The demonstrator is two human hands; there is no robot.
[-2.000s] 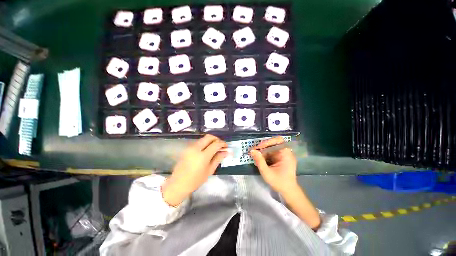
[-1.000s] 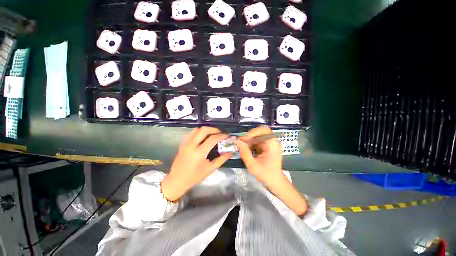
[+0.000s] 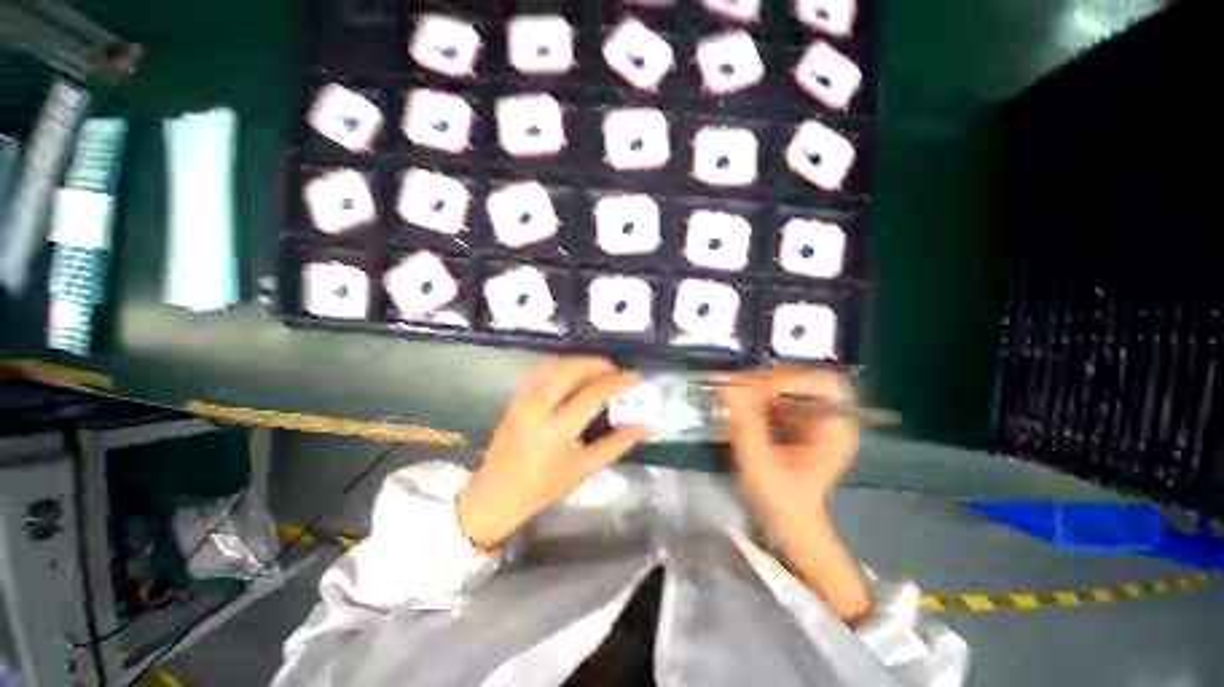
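My left hand [image 3: 544,436] holds a white housing [image 3: 634,405] between thumb and fingers at the bench's front edge. My right hand [image 3: 801,436] is blurred and grips the thin grey tweezers [image 3: 866,416], whose rear end sticks out to the right; their tip cannot be made out. A pale adhesive dot sheet [image 3: 694,409] lies between my hands, partly hidden by the right one, its dots blurred. The black blister tray [image 3: 577,332] lies just beyond my hands, with one white housing [image 3: 626,224] in most visible pockets.
Tall black stacked trays [image 3: 1107,309] stand at right. Blank pale strips [image 3: 201,208] and bundled dot sheets [image 3: 83,222] lie left of the tray. A blue bin [image 3: 1074,525] and yellow-black floor tape [image 3: 1060,601] are below right. A grey metal cabinet [image 3: 40,537] is below left.
My right hand has moved right, away from the housing in my left hand, uncovering part of the dot sheet. The view has shifted, so the tray appears further right.
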